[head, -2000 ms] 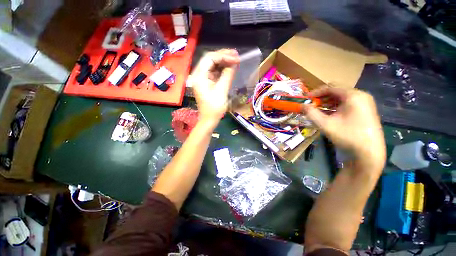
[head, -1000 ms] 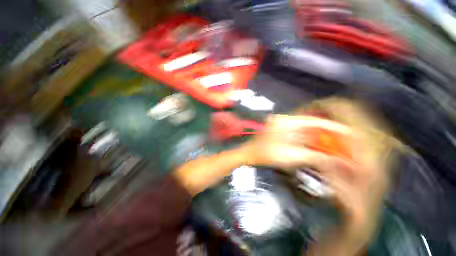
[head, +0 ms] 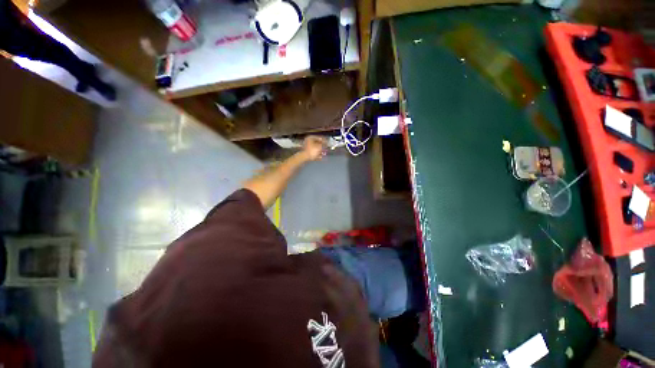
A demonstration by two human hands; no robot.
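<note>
My left hand (head: 314,147) is small in the picture, reaching down beside the lower shelf of a wooden unit. A looped white cable (head: 357,136) with a white plug block (head: 388,95) hangs at the bench edge, its loops close to my fingers. A whitish strip (head: 287,142) lies just beyond the hand. I cannot tell whether my fingers hold the cable or anything else. My right hand is out of the picture.
The green bench mat (head: 460,215) bears a round clear tub (head: 548,196), crumpled clear plastic (head: 500,257) and a red bag (head: 585,280). A red tray (head: 589,144) is at the right. A phone (head: 325,43) and bottle (head: 172,18) are on the white shelf top (head: 230,61).
The view has swung left, away from the cardboard box. My left arm now reaches to the shelf. My right hand, earlier holding the orange tool, has left the picture.
</note>
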